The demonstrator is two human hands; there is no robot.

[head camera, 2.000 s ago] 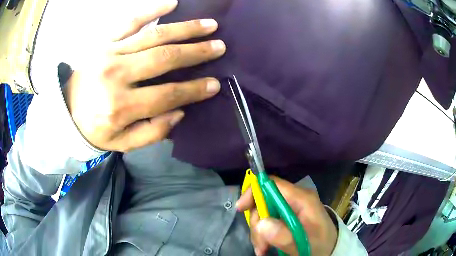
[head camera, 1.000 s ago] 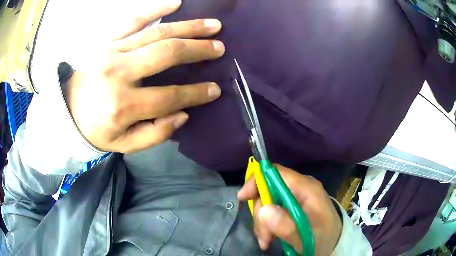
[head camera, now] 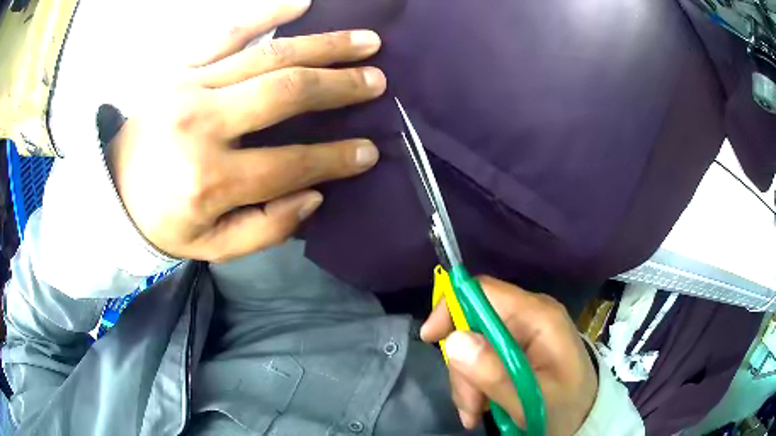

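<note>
A dark purple garment panel [head camera: 579, 111] lies spread in front of me. A pocket opening [head camera: 498, 202] runs as a slanting slit across it, beside a narrow raised fold. My left hand [head camera: 255, 136] lies flat on the panel with its fingers spread, holding nothing; its thumb side is cut off by the top edge. My right hand [head camera: 519, 358] holds the fabric scissors [head camera: 489, 315] by their green and yellow handles. The silver blades are slightly apart and point up at the slit's upper left end, near my left fingertips. Whether a blade is in the slit cannot be told.
A white table [head camera: 732, 221] with a ruler strip [head camera: 706, 288] along its edge is at right. More purple cloth [head camera: 702, 349] hangs below it, beside white scraps [head camera: 630, 341]. A blue basket [head camera: 32, 183] is at left. Blurred metal machine parts [head camera: 763, 77] are at upper right.
My right hand and the scissors have moved a little right. The blade tips first moved up, and the scissor handles have come closer together. My left hand has hardly moved.
</note>
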